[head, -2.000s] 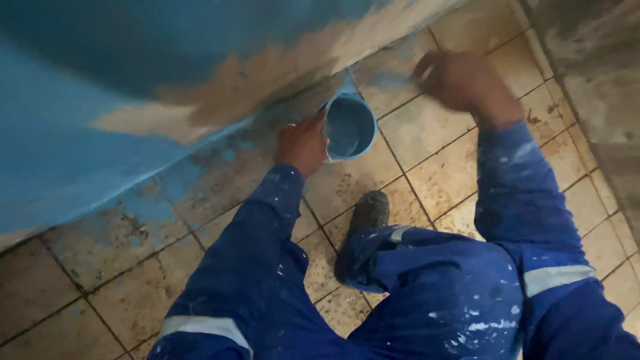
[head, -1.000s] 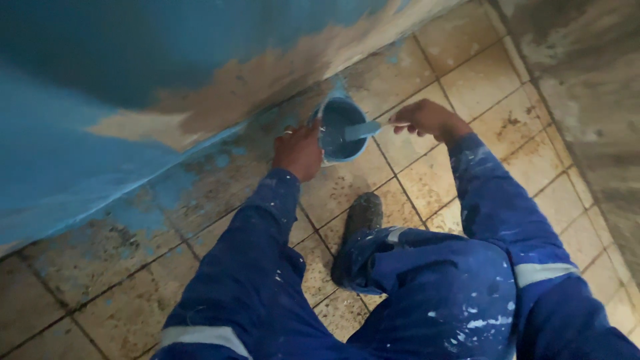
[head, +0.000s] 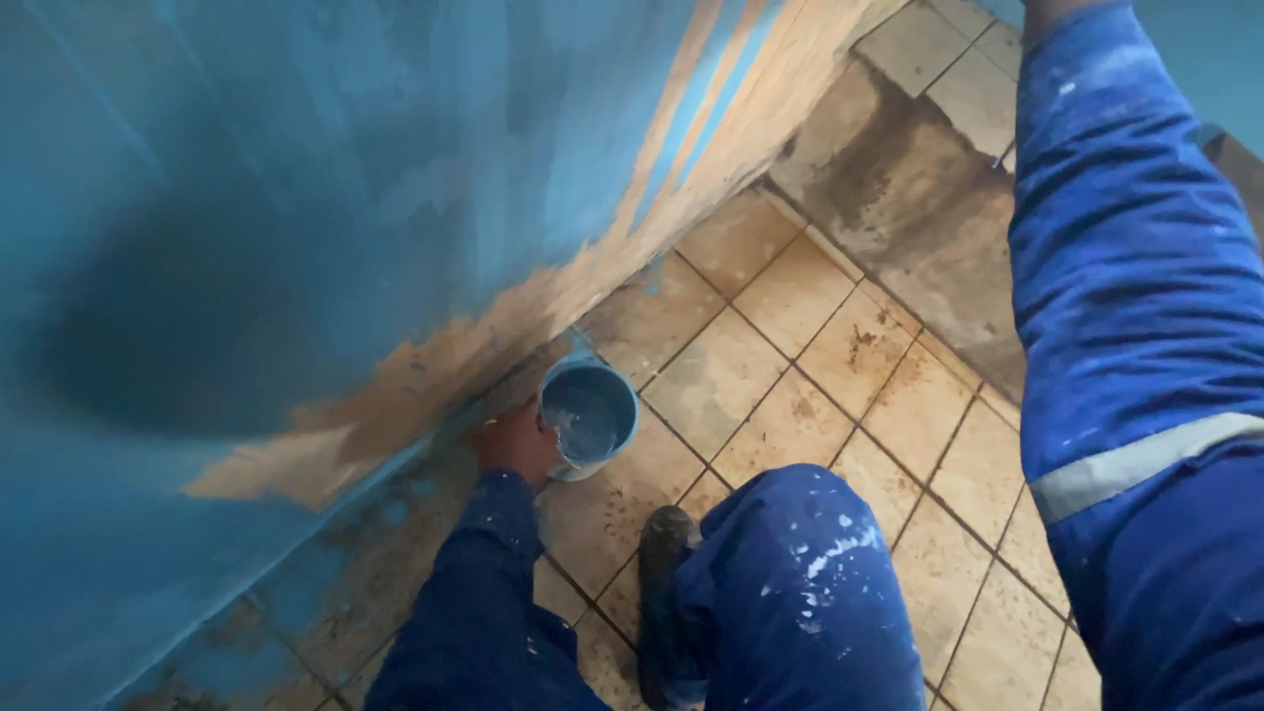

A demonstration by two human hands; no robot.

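A round paint bucket (head: 590, 411) with blue paint inside stands close to the foot of the partly blue wall (head: 395, 178). My left hand (head: 515, 442) grips the bucket at its left side, the fingers partly hidden. My right arm, in a blue paint-spotted sleeve (head: 1126, 247), reaches up past the top edge at the right. Only a sliver of my right hand or wrist (head: 1052, 10) shows there; its fingers, and anything in them, are out of view.
Dirty square floor tiles (head: 790, 415) with blue paint spots lie around the bucket. A rough concrete strip (head: 918, 217) crosses beyond them, with more tiles behind. My dark shoe (head: 664, 553) and bent knee (head: 820, 563) are just below the bucket.
My right hand was at the bucket with a paintbrush a second ago; it has moved away, up to the top right. My left hand stays on the bucket. The view has shifted.
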